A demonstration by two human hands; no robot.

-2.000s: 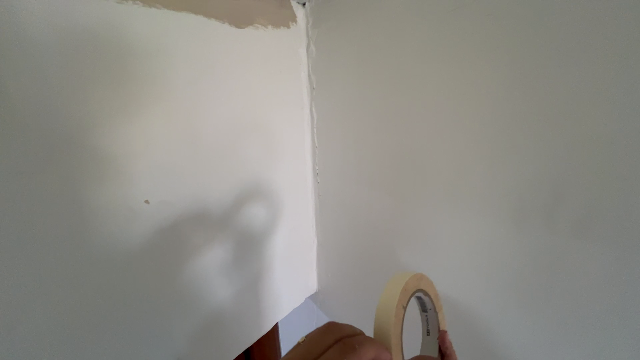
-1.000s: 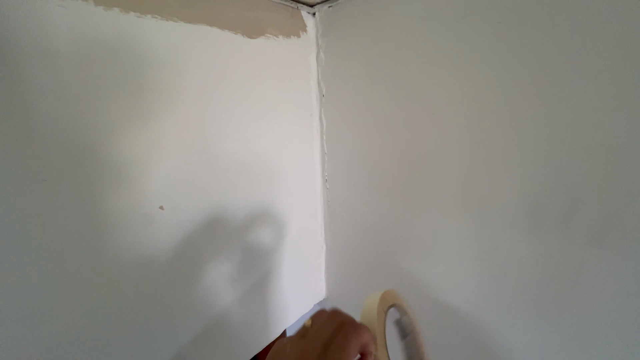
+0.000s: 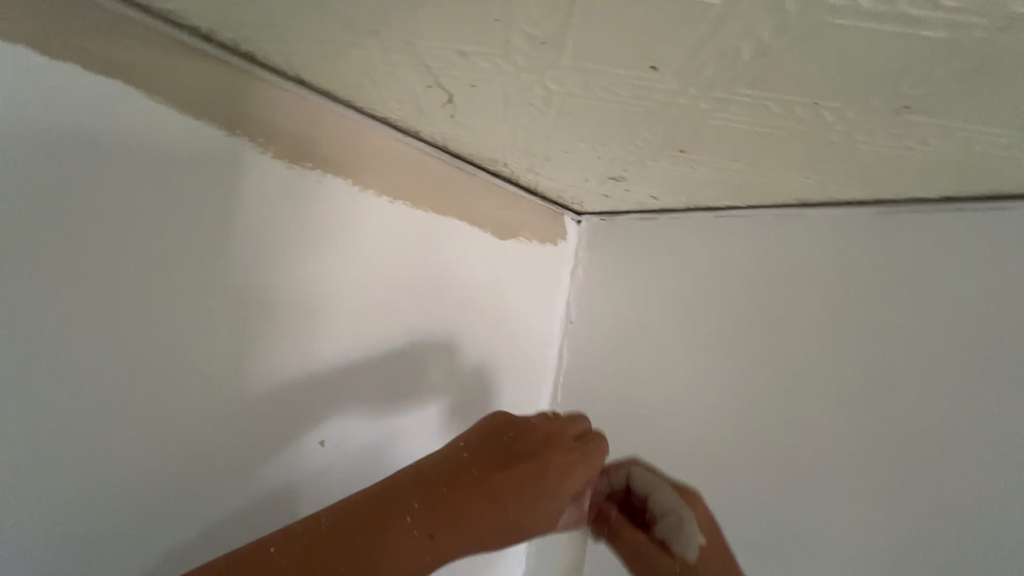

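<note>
My left hand [image 3: 540, 468] reaches in from the lower left, its fingers bent together in front of the wall corner [image 3: 566, 344]. Whether it pinches the end of the tape is hidden. Close against its fingertips, my right hand [image 3: 660, 516] is curled around a cream roll of masking tape [image 3: 668, 512], blurred and partly covered by the fingers. Beneath the hands a pale vertical strip [image 3: 560, 554] shows at the corner; I cannot tell whether it is tape. Small pale specks dot the left forearm.
Two white walls meet at a rough-edged corner. A beige band [image 3: 384, 164] runs along the top of the left wall [image 3: 160, 280]. The textured, pale green ceiling [image 3: 720, 104] meets both walls at a dark line. Arm shadows fall on the left wall.
The view has tilted up, bringing in the ceiling. The tape roll stood with its ring opening visible; now it is turned and mostly covered by fingers. More of my left forearm shows.
</note>
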